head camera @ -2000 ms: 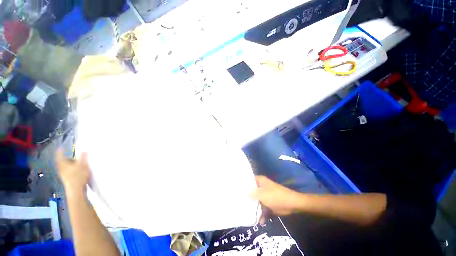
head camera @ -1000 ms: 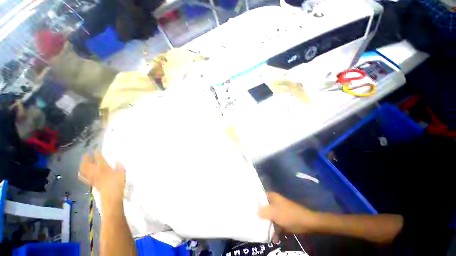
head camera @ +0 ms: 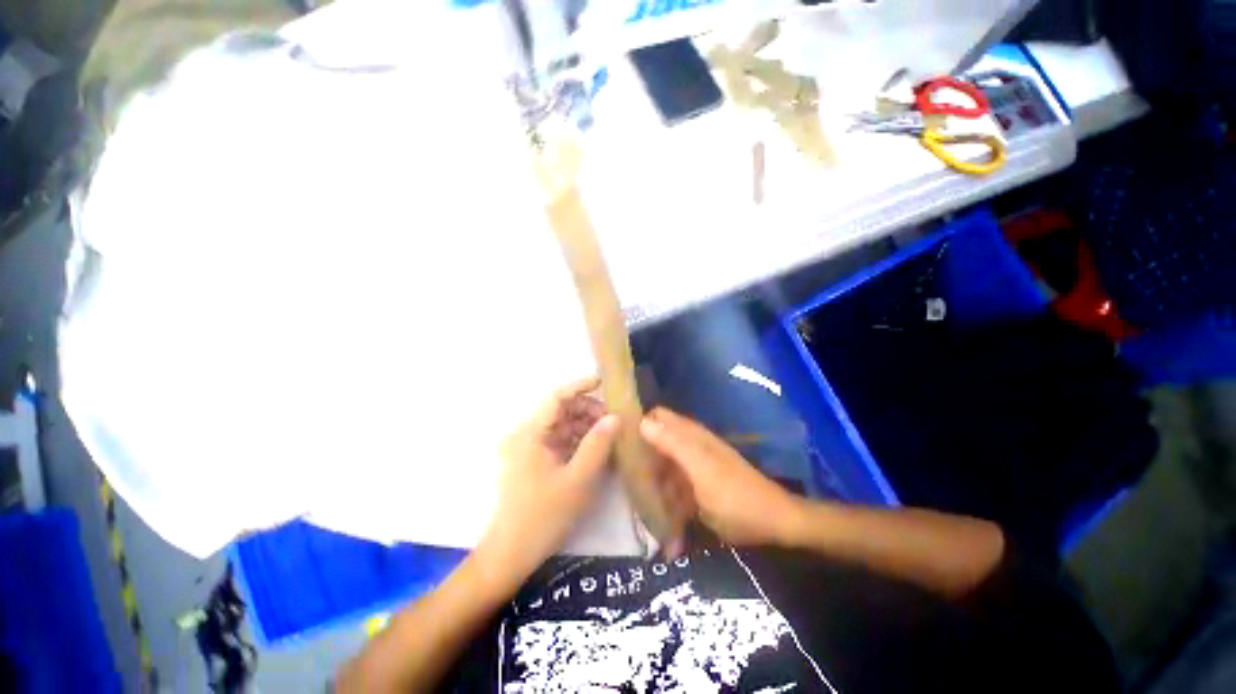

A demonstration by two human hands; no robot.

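Note:
A broad white cloth panel (head camera: 312,298), very bright, spreads over the left of the table and hangs toward my lap. A narrow khaki strip (head camera: 594,285) runs along its right edge from the needle area (head camera: 549,102) down to my hands. My left hand (head camera: 553,468) pinches the strip's edge from the left, thumb on top and fingers curled. My right hand (head camera: 705,477) holds the strip from the right, its thumb close to the left thumb. The strip's lower end passes between the hands. Glare hides detail at the needle.
A dark square plate (head camera: 676,80), khaki offcuts (head camera: 779,88), a small loose strip (head camera: 758,172) and red-and-yellow scissors (head camera: 960,125) lie on the white table (head camera: 868,197). A blue bin (head camera: 850,414) with black cloth stands below right. Another blue bin (head camera: 332,576) is below left.
My left hand has moved right from the panel's left side to the khaki strip. My right hand has moved slightly left and up. The panel now spreads left, and the strip shows along its right edge.

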